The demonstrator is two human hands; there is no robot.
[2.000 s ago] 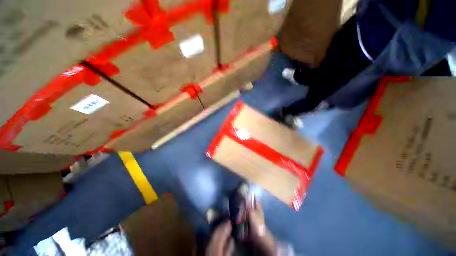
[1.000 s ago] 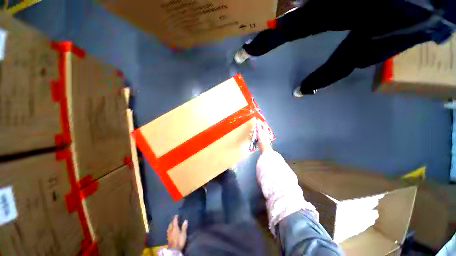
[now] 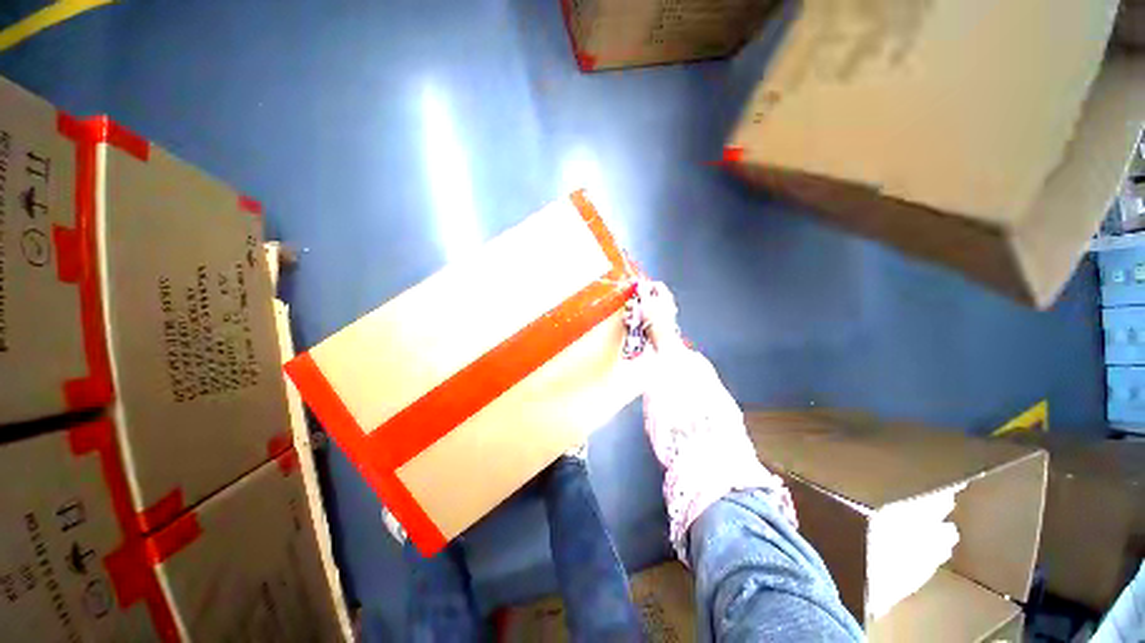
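A tan shipping carton (image 3: 527, 446) lies on the floor in front of my legs, turned at an angle. Glossy red packing tape (image 3: 483, 377) runs along its centre seam and both ends. My right hand (image 3: 658, 314) is at the carton's right end, by the end of the centre tape. It is closed around a small grey and dark hand tool (image 3: 634, 334); the blade cannot be made out. My left hand is not in view.
Stacked red-taped cartons (image 3: 201, 339) stand at left above a pale pallet edge (image 3: 305, 459). An open carton (image 3: 835, 459) is at lower right. A large carton (image 3: 910, 126) is tilted at upper right, another carton (image 3: 666, 32) at top. Blue drawers (image 3: 1121, 314) are far right.
My left hand has left the view. The carton shows slightly further left and lower. The other person's legs are gone from view, and a large tilted carton appears at upper right.
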